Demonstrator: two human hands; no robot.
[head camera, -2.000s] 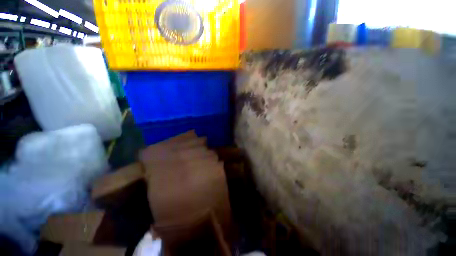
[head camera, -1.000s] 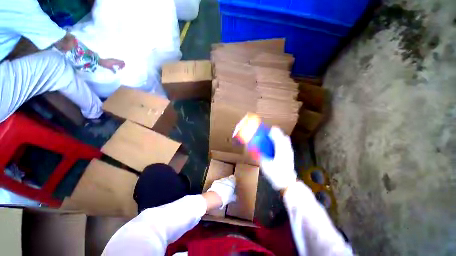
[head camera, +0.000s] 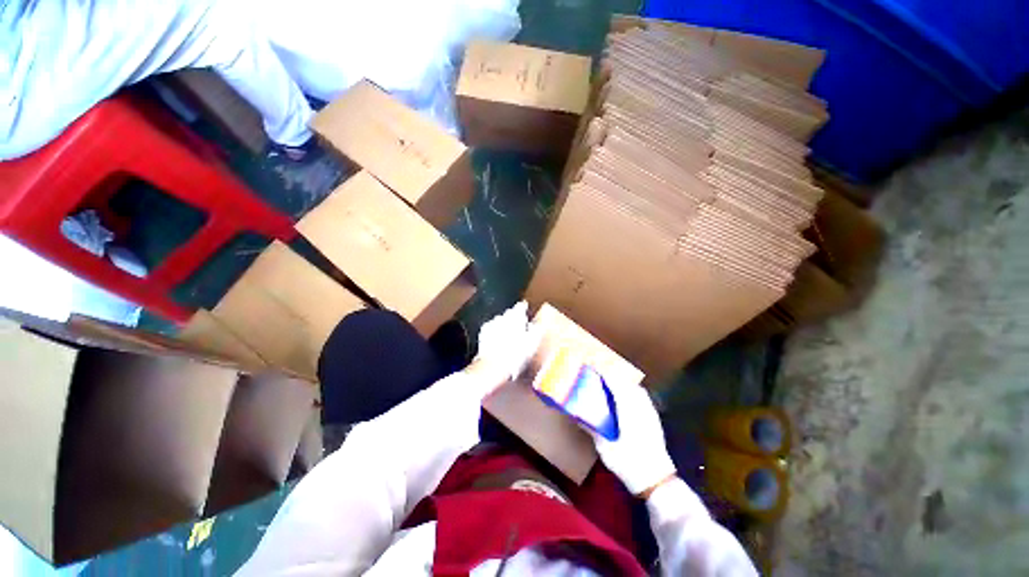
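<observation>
A small brown carton (head camera: 544, 427) is held over my lap, tilted. My left hand (head camera: 506, 342), in a white glove, holds the carton's upper left end. My right hand (head camera: 638, 437), also white-gloved, grips the tape dispenser (head camera: 585, 397), which shows blue and orange-yellow and is blurred. The dispenser lies against the carton's upper face. The tape strip itself cannot be made out.
A fanned stack of flat cartons (head camera: 666, 225) leans ahead by blue bins (head camera: 891, 68). Small cartons (head camera: 384, 242) lie left on the floor. A red stool (head camera: 147, 209) and a person's leg are upper left. Open cartons (head camera: 147, 440) stand lower left. Tape rolls (head camera: 750, 456) sit right by the wall.
The view has tilted down and turned. My right hand has brought the dispenser from above down onto the carton. The carton's open flaps are no longer seen, and my left hand is now at its end.
</observation>
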